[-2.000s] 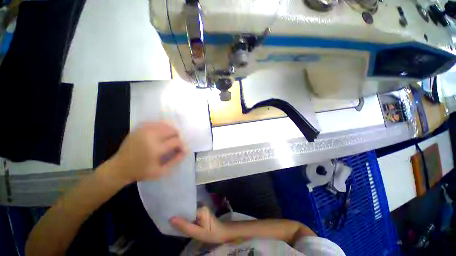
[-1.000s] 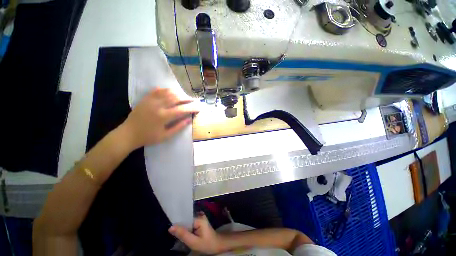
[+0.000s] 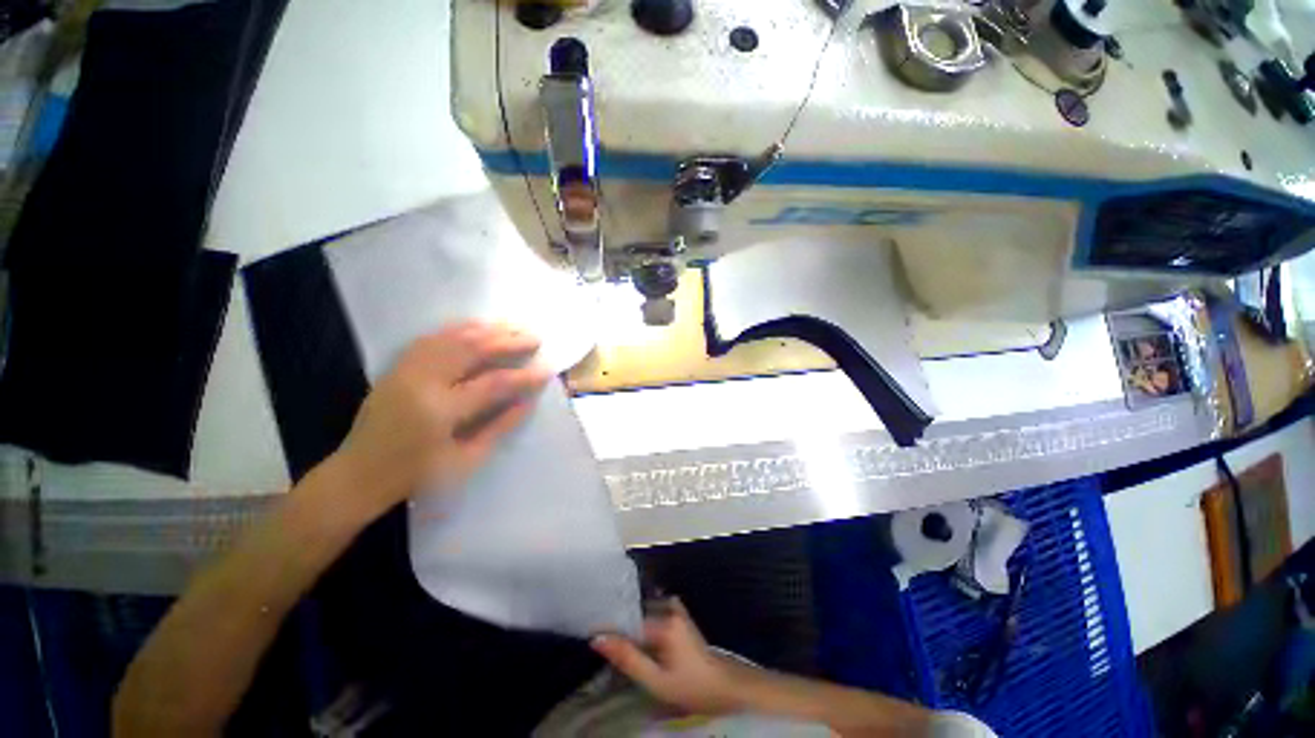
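A pale grey-white piece [image 3: 505, 526] lies over a black fabric panel [image 3: 296, 346] and runs from under the needle area down past the table's front edge. My left hand [image 3: 447, 404] rests on it with fingers spread, just left of and below the needle. My right hand [image 3: 671, 656] pinches its lower corner between thumb and fingers in front of the table. The sewing machine head [image 3: 808, 130] stands above, and bright light hides the exact needle point on the cloth.
Black cloth [image 3: 116, 245] is stacked at the left. A curved black strip [image 3: 844, 368] lies right of the needle. A ruler edge [image 3: 750, 483] runs along the table front. A blue basket [image 3: 1074, 620] with a tape roll [image 3: 935, 529] stands at the lower right.
The pale piece and black panel have turned, their lower end swinging right with my right hand. The upper end sits lower than a second ago. My left hand has moved slightly down.
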